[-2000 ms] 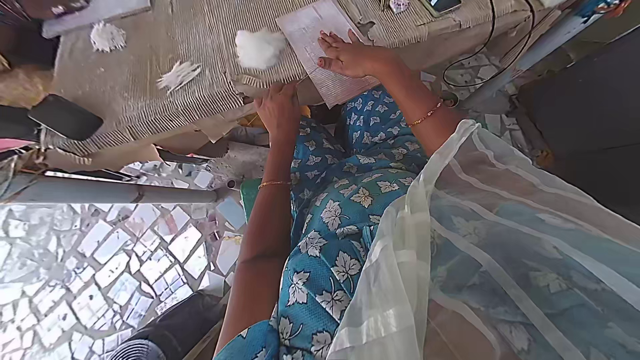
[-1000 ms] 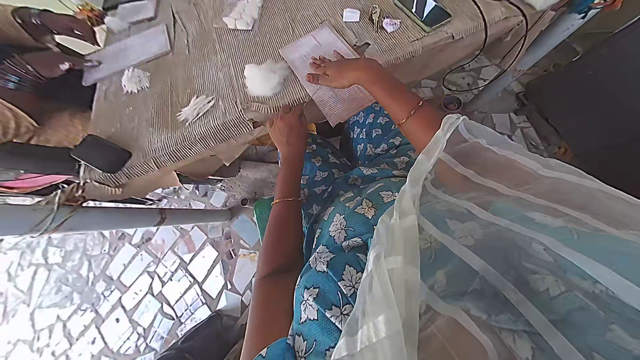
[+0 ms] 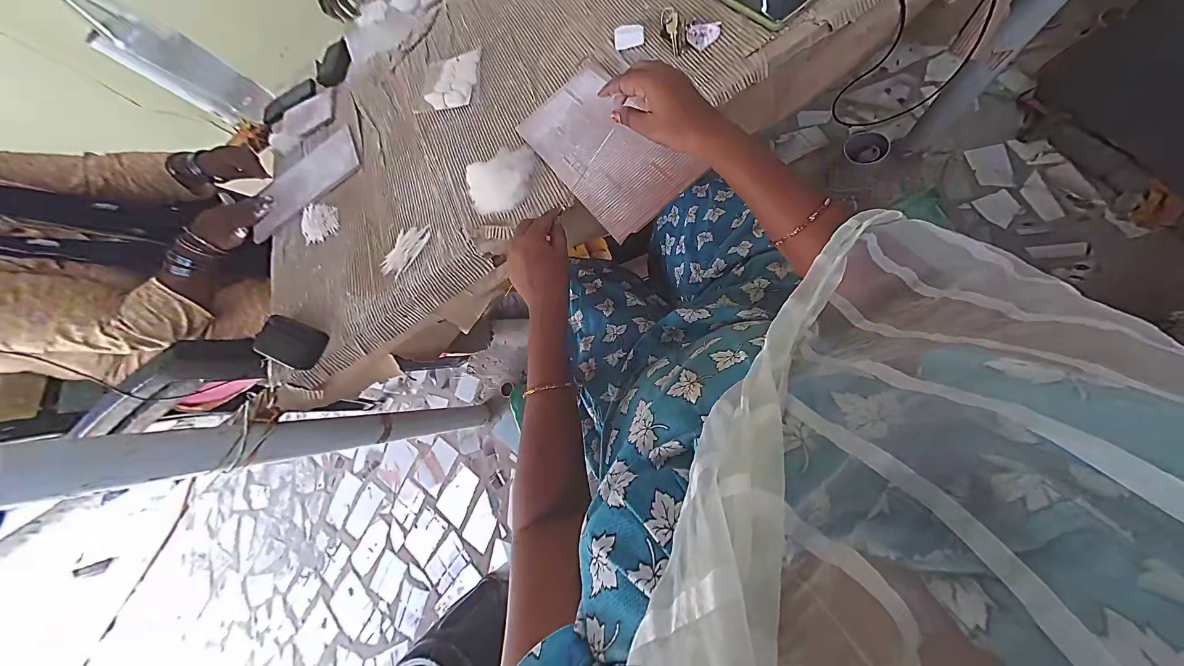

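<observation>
A clear, rectangular plastic board (image 3: 606,153) lies tilted at the near edge of the cloth-covered table. Over its upper right part is my right hand (image 3: 661,106), fingers bent and fingertips at the surface; whether a thin strand lies under them I cannot tell. My left hand (image 3: 536,254) rests at the table's edge left of the board, its fingers curled, with their grip partly hidden. Just above it sits a fluffy tuft of white cotton (image 3: 499,180). Thin white cotton wicks (image 3: 405,250) lie in a small pile further left.
At the left, a co-worker's hands (image 3: 222,199) are by another board (image 3: 310,180), near a second wick pile (image 3: 320,223). Cotton pieces (image 3: 453,80), keys (image 3: 671,30) and a phone (image 3: 768,9) lie on the table (image 3: 370,296). A black cable (image 3: 837,102) hangs at the right; a metal bar (image 3: 370,430) runs below.
My right hand has gone from lying flat on the board to having its fingers bent over it. The view has shifted, showing more of the co-worker's side.
</observation>
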